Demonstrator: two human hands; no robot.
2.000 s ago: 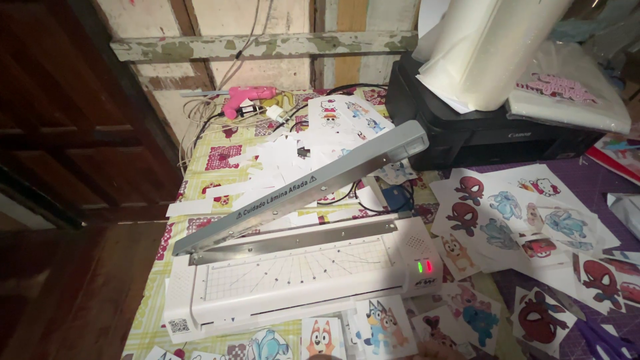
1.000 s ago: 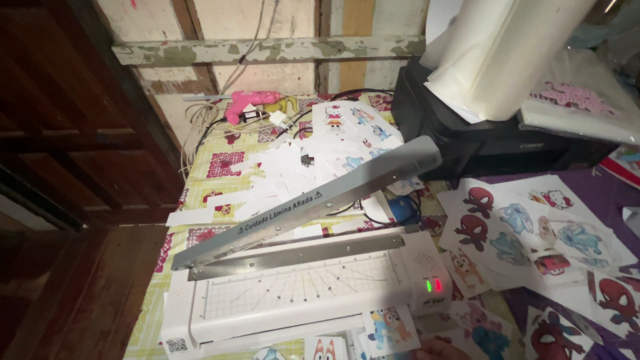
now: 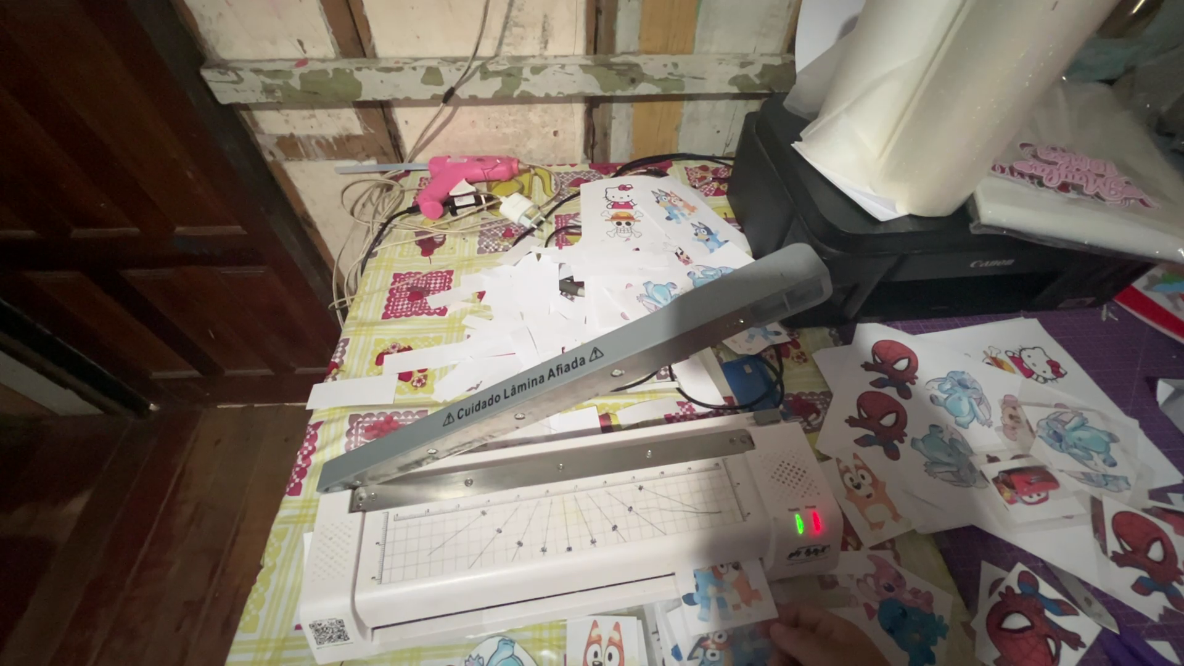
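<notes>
At the bottom edge, right of centre, part of my right hand (image 3: 819, 638) shows, its fingertips at the edge of a printed cartoon-dog card (image 3: 726, 597); whether it grips the card cannot be told. My left hand is out of view. Just above lies a white laminator with a built-in paper trimmer (image 3: 564, 536), its green and red lights lit. The grey cutting arm (image 3: 583, 370) is raised at a slant across it. Other printed cards, one with an orange cartoon dog (image 3: 603, 643), lie along the laminator's front edge.
White paper offcuts (image 3: 518, 314) and printed sheets (image 3: 629, 208) lie behind the cutter, with a pink glue gun (image 3: 462, 180) and cables. A black printer (image 3: 888, 240) bears a large pale roll (image 3: 943, 102). Character cutouts (image 3: 962, 398) and scissors (image 3: 1133, 643) lie on the right.
My right hand's fingers now show more clearly at the cartoon-dog card by the laminator's front. The raised cutting arm and the lit lights are as before.
</notes>
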